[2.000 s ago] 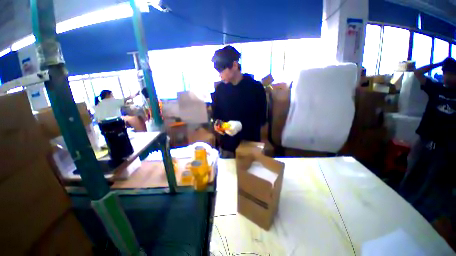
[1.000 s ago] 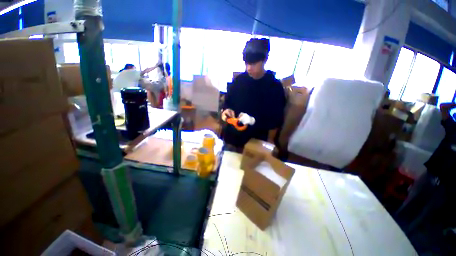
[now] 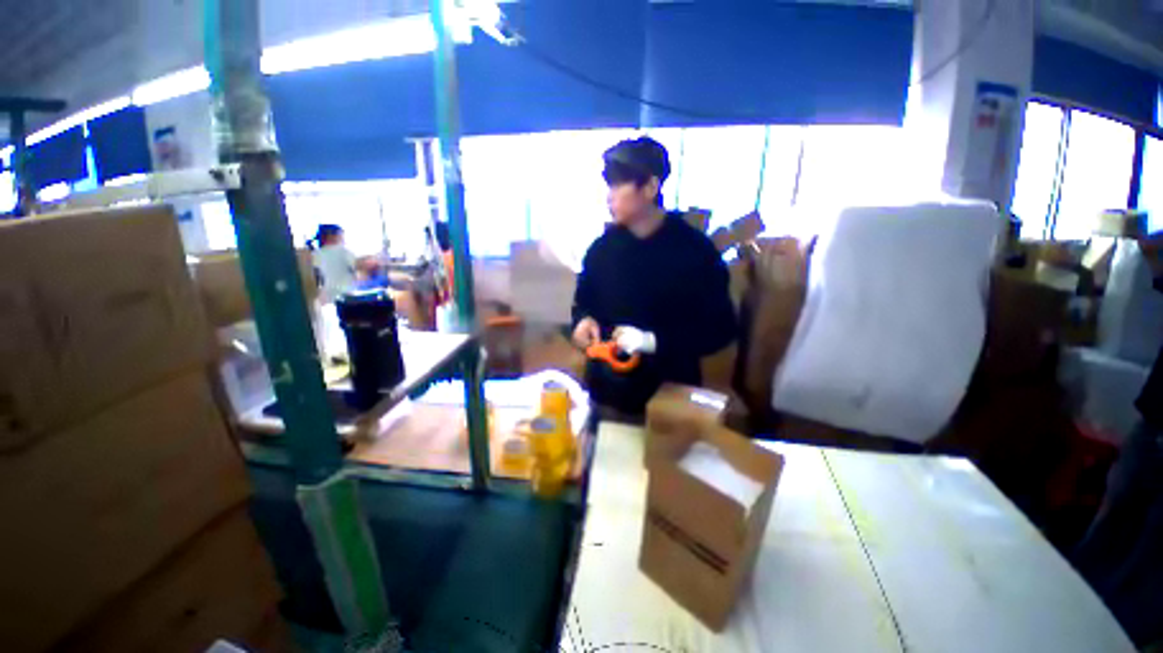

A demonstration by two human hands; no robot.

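Note:
Neither of my hands is in the picture. An open small carton (image 3: 699,546) stands on the pale-topped table (image 3: 880,561) in front of me, with white material showing in its open top. A second brown carton (image 3: 676,415) with clear tape on top stands right behind it. Across the table a person (image 3: 653,281) in dark clothes holds an orange tape gun (image 3: 614,356) in both hands, one hand in white.
Yellow tape rolls (image 3: 548,447) stand on a side table left of mine. A black mug (image 3: 370,344) is on the side bench behind a green post (image 3: 287,344). Large cartons (image 3: 102,421) are stacked at left. A tall white foam stack (image 3: 889,319) stands behind the table; a dark conveyor (image 3: 472,561) runs alongside.
The view has swung left and shifted, so the cartons now appear further right. The person across the table has turned their head to the left. The white sheet at the near right has left the picture.

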